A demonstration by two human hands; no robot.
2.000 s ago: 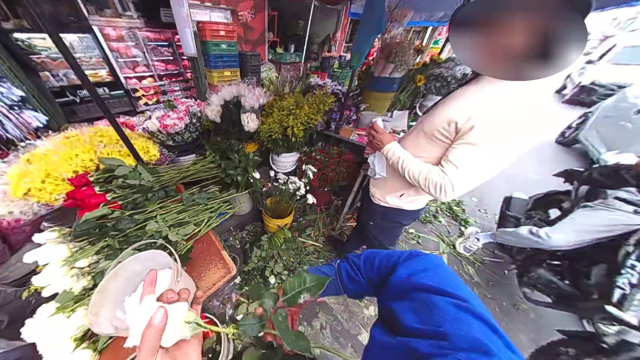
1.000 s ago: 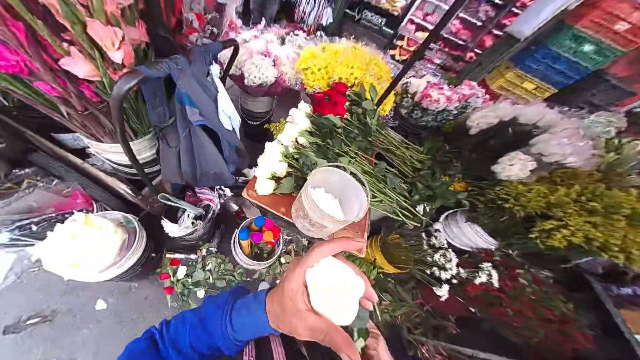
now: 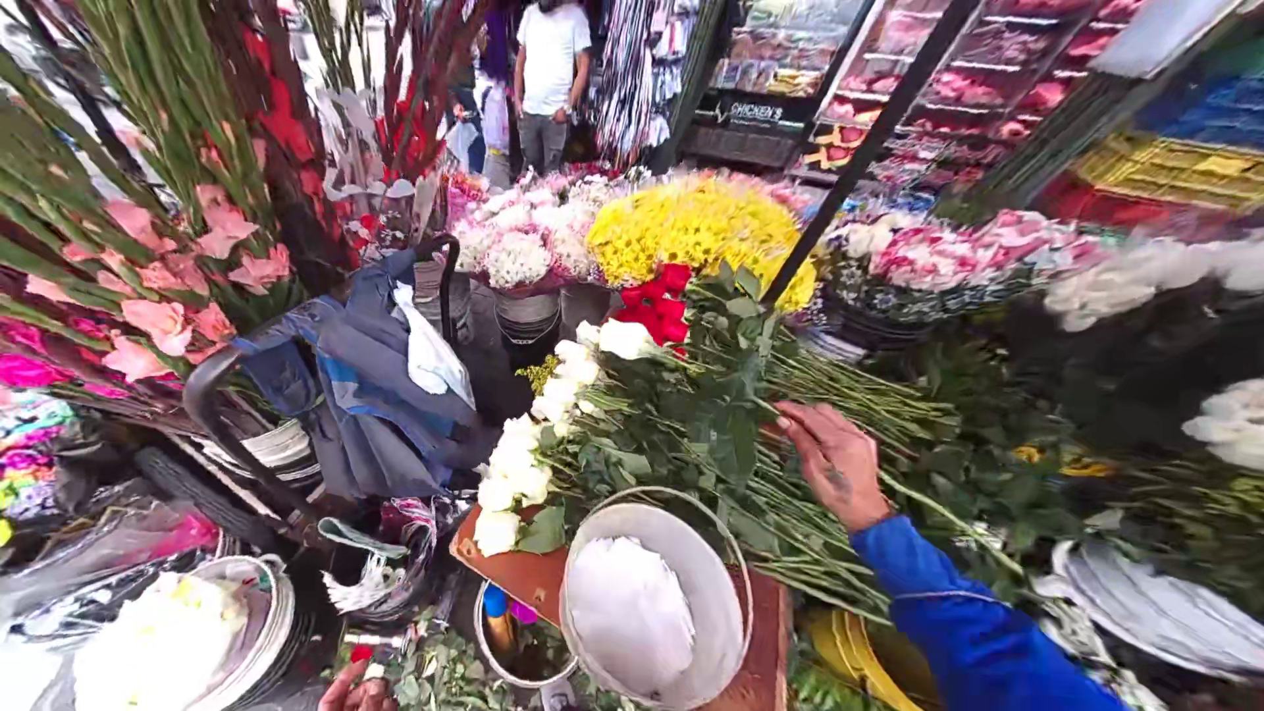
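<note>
My right hand [image 3: 839,464], in a blue sleeve, reaches over a pile of cut rose stems [image 3: 780,504], its fingertips closed on a green stem among the leaves. White roses [image 3: 518,464] lie along the pile's left side, red roses [image 3: 657,306] at its far end. Only the fingers of my left hand [image 3: 357,691] show at the bottom edge; what they hold, if anything, is hidden. A white bucket [image 3: 736,592] with white material inside stands on a reddish-brown board [image 3: 765,642], between my hands.
Dark cloth [image 3: 365,385] hangs over a black metal frame at left. Beyond the pile are yellow flowers [image 3: 701,227] and a slanting black pole [image 3: 869,148]. A tub of white petals [image 3: 163,632] stands lower left, a yellow bucket [image 3: 859,662] lower right. A person [image 3: 551,74] stands behind.
One second ago my hands were together around a white rose at the lower middle. Now they are apart, my right hand at the stem pile and my left low at the edge. The view has swung.
</note>
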